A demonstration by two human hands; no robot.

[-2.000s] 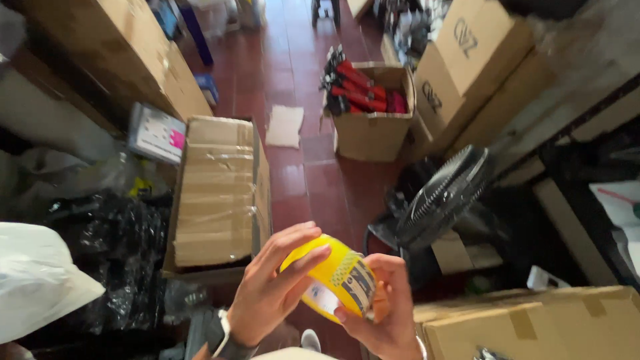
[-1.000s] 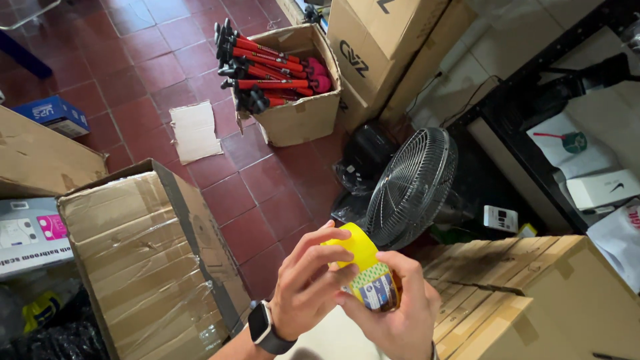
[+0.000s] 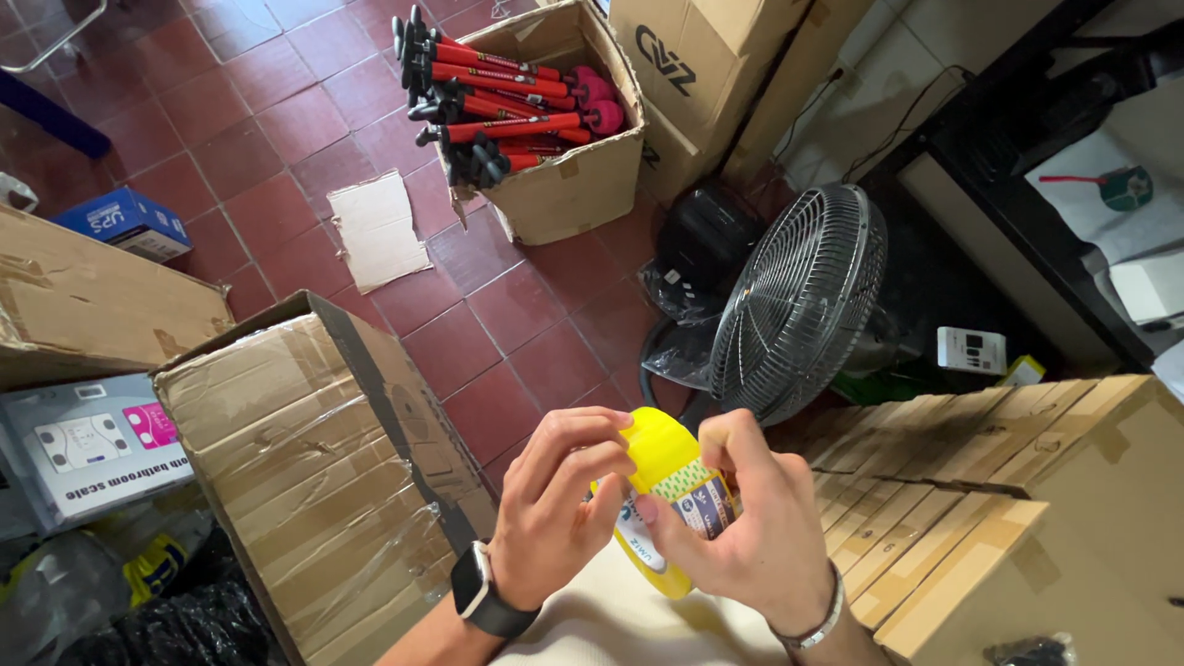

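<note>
A roll of yellow packing tape [image 3: 661, 453], with a printed label on its outer face and a round label in its core, is tilted between my hands in front of my body. My right hand [image 3: 768, 518] grips its right side, thumb across the labelled part and fingers behind the edge. My left hand [image 3: 569, 490] is at the roll's left side, its fingers curled and the fingertips touching the yellow surface. A dark smartwatch is on the left wrist and a metal bracelet on the right. The tape's loose end cannot be made out.
A taped cardboard box [image 3: 305, 462] stands left, beside a bathroom scale box [image 3: 92, 444]. Ahead, an open carton [image 3: 573, 194] holds red-handled tools. A black fan [image 3: 795, 296] stands right, above a row of flat cartons [image 3: 925, 527]. A cardboard piece [image 3: 379, 231] lies on the tiled floor.
The view has swung noticeably since two seconds ago. The yellow roll stays between both hands, and my right thumb has moved onto its label side.
</note>
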